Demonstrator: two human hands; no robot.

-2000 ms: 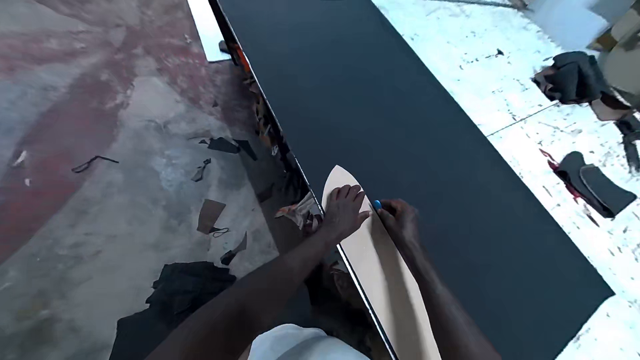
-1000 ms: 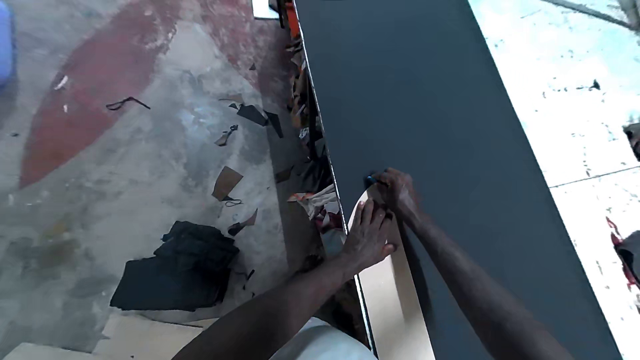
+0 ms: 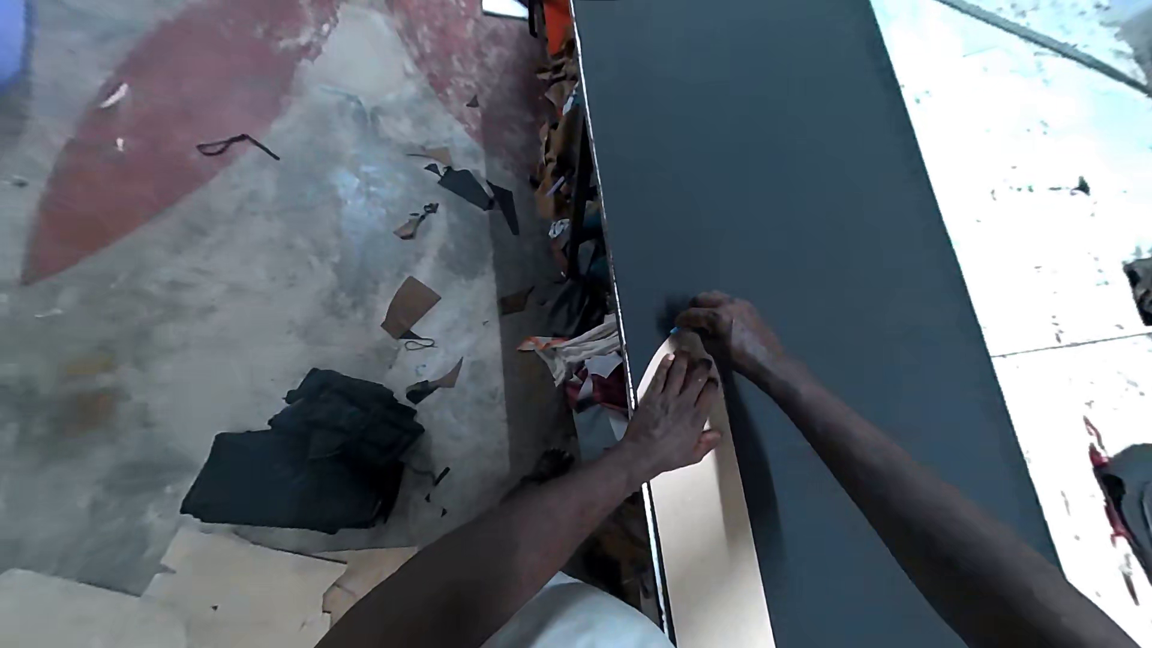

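A long dark grey sheet of material (image 3: 774, 180) lies over the work table. On its left edge rests a tan pattern piece (image 3: 706, 540), narrow, with a pointed far end. My left hand (image 3: 670, 414) presses flat on the pattern near that tip, fingers spread. My right hand (image 3: 729, 328) is just beyond the tip, fingers curled around a small tool (image 3: 675, 330) of which only a bit of blue shows; its kind cannot be told. The tool meets the sheet at the pattern's point.
Folded dark cloth (image 3: 306, 454) and several scraps (image 3: 411, 306) lie on the floor at left, with pale sheets (image 3: 243, 571) below. Fabric remnants (image 3: 598, 360) are piled under the table's left edge. A dark item (image 3: 1136, 486) sits on the white surface at right.
My right hand has moved from the pattern's right edge up around to its tip. My left hand stays on the pattern. The view has shifted.
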